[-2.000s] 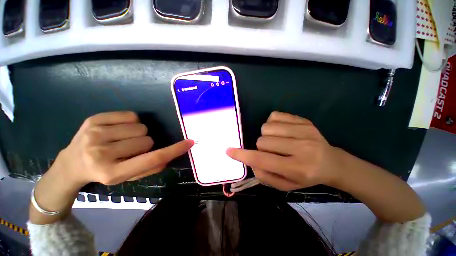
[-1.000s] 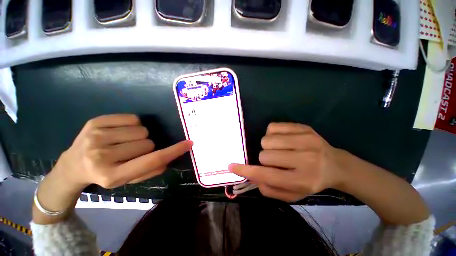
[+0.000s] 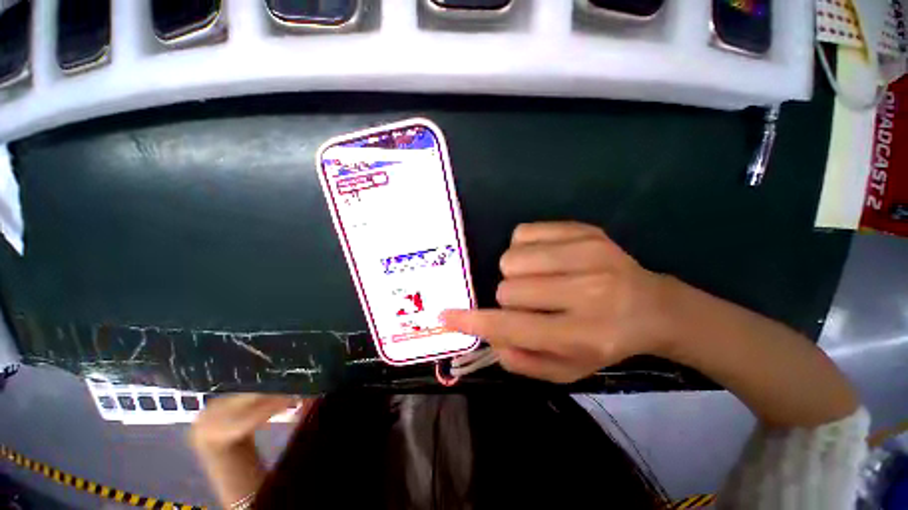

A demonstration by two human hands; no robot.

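Note:
A smartphone [image 3: 403, 239] in a pale pink-white case lies face up on the dark green mat, slightly tilted, its screen bright with mostly white content and some red and blue parts. My right hand [image 3: 572, 299] is at its lower right, three fingers curled in and the index fingertip on the lower screen; it holds nothing. My left hand [image 3: 234, 423] is below the bench edge, blurred and partly hidden by dark hair; whether it holds anything cannot be told. A pale cord with a pink loop [image 3: 447, 375] hangs at the phone's bottom edge.
A white foam tray [image 3: 398, 75] with strapless smartwatches [image 3: 743, 25] spans the back. A silvery stick [image 3: 764, 149], a sheet with red dots [image 3: 838, 20] and a red box [image 3: 884, 174] are right. A lower watch tray [image 3: 149, 413] shows below the bench edge.
My left hand has left the phone's left edge and moved down below the bench edge. My right index finger stays on the lower screen. The screen content has changed and the view has shifted slightly.

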